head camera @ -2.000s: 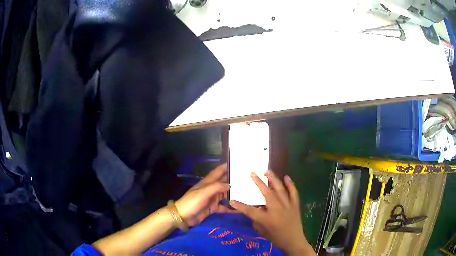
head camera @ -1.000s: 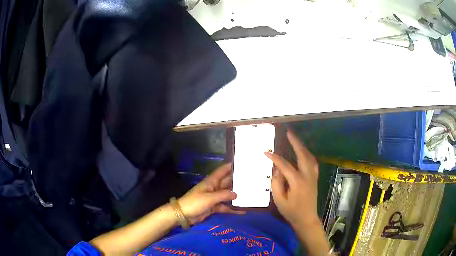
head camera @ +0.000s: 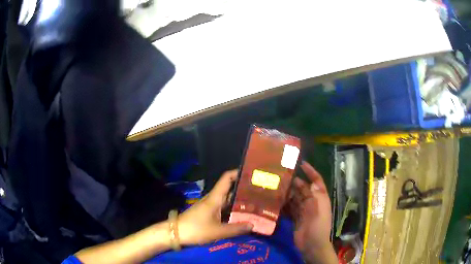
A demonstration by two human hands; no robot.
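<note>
A smartphone (head camera: 264,180) with a reddish screen, a yellow box and a white patch lies tilted in front of my blue shirt, below the table edge. My left hand (head camera: 214,214) holds it from the left and bottom, with the thumb across its lower edge. My right hand (head camera: 312,206) is at the phone's right side, fingers curled beside and partly behind it; whether it grips the phone is unclear.
Dark cloth (head camera: 98,98) hangs over the left end of the white table (head camera: 289,51). A blue crate (head camera: 395,95) holding white and striped cloth is at right. Shears (head camera: 419,196) lie on the cardboard (head camera: 413,232) of the yellow-framed trolley, beside a narrow tray (head camera: 351,180).
The phone's screen has turned from white to reddish, and the phone has tilted. My right hand has moved off the screen to its side. The view has turned and shifted.
</note>
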